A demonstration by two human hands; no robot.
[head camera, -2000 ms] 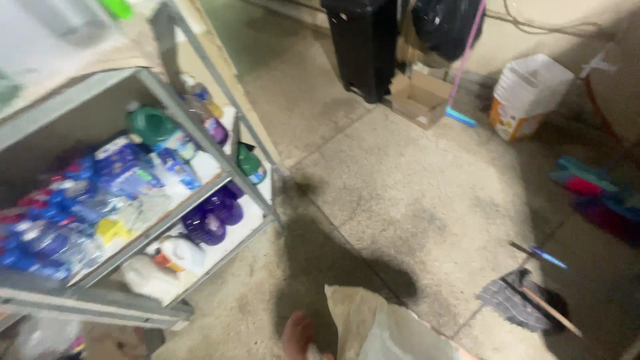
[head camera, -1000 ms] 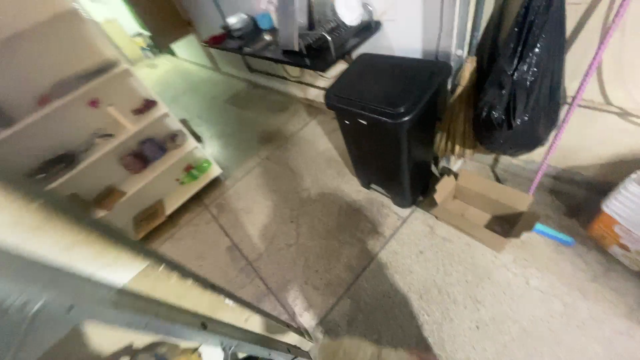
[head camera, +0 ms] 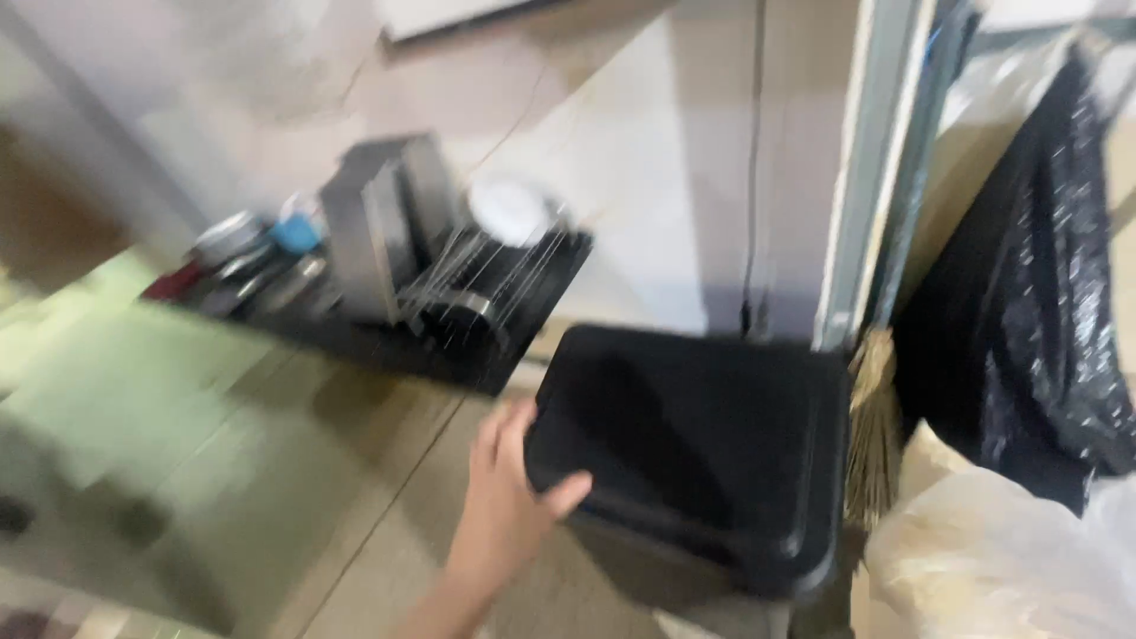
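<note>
My left hand [head camera: 515, 488] reaches up from the bottom edge and rests at the left corner of the black plastic trash bin's lid [head camera: 692, 444]. Its thumb lies over the lid's front edge and the fingers are along the left side; the lid looks closed. A pale, full plastic bag [head camera: 985, 550] fills the lower right corner, right of the bin. My right hand is not visible, so whether it holds the bag cannot be told.
Left of the bin, a black shelf [head camera: 355, 346] carries a wire dish rack, a white plate and metal items. A straw broom [head camera: 874, 426] and a black garbage bag [head camera: 1038, 311] stand to the right, beside a metal upright [head camera: 874, 169]. Tiled floor lies at left.
The view has swung from the storage shelves to the trash bin, which is now close. My left hand has come onto the lid's corner, and the pale bag now shows at right.
</note>
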